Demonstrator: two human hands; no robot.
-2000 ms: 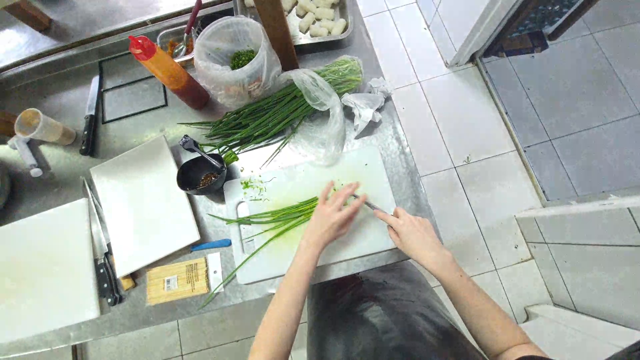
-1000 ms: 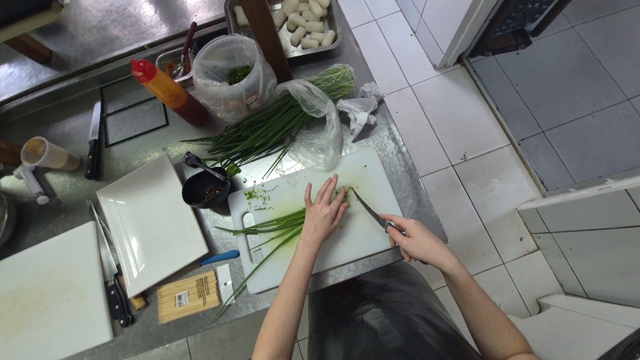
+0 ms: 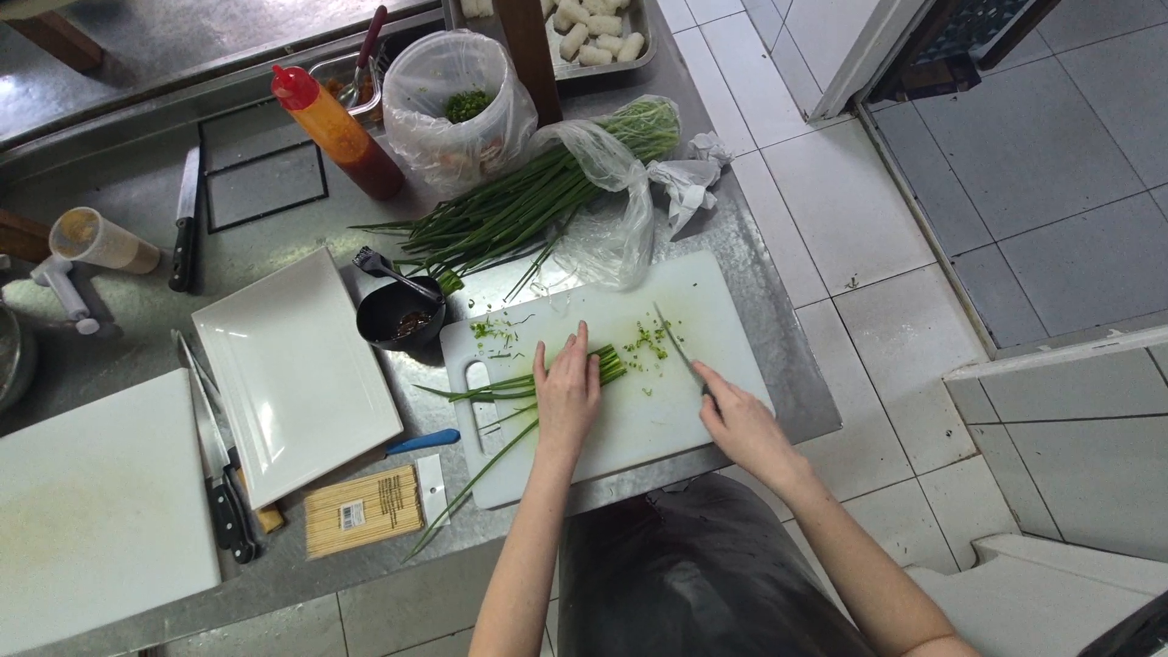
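Note:
On a white plastic cutting board [image 3: 675, 429], my left hand [image 3: 568, 388] presses down on a bunch of green onions [image 3: 607, 363], whose cut ends point right and whose long leaves trail left past the board's handle slot. My right hand [image 3: 744, 420] grips a kitchen knife [image 3: 675, 336] by its handle; the blade points up and left, apart from the bunch. Chopped green onion [image 3: 648, 344] lies between the bunch and the blade, with more bits near the board's upper left corner. Behind the board is a larger bundle of green onions [image 3: 511, 214], partly in a clear plastic bag.
Left of the board stand a black bowl [image 3: 401, 315] with a brush, a white square plate [image 3: 297, 374], a pack of wooden skewers [image 3: 363, 511] and another cutting board [image 3: 100, 511] beside knives [image 3: 219, 484]. A sauce bottle [image 3: 338, 132] and bag-lined tub [image 3: 456, 109] stand behind.
The knife in my right hand has moved away from the bunch to the right, and chopped pieces now show between them. My left hand has stayed on the green onions.

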